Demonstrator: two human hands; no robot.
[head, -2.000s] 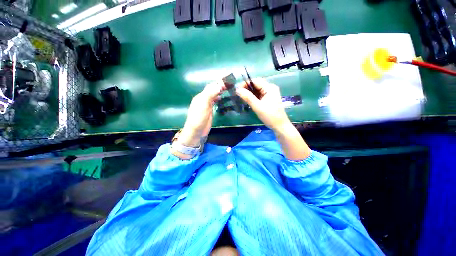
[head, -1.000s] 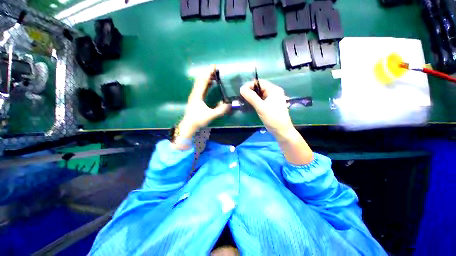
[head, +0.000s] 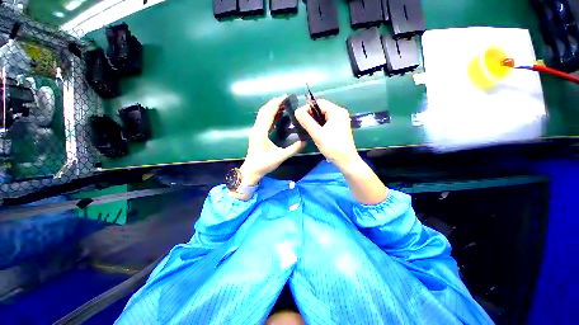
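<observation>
My left hand [head: 268,136] holds a black plastic cover [head: 287,125] between thumb and fingers, tilted, near the bench's front edge. My right hand [head: 330,130] holds dark pointed tweezers [head: 312,103], tip pointing up and away from me. The right fingertips are at the cover's right side; whether they press on it cannot be told. A dark strip with small pieces [head: 371,119] lies on the bench just right of my right hand.
Black plastic covers [head: 367,54] lie grouped at the back centre and right. Black housings [head: 122,52] stand at the left by a grid curtain. A white sheet [head: 482,120] at the right bears a yellow pot [head: 489,68] with a red-handled brush [head: 557,73]. A black tray is far right.
The blurred left hand has come to rest around the black cover, now more face-on. My right hand with the tweezers has moved slightly left, against the cover. The view has shifted a little.
</observation>
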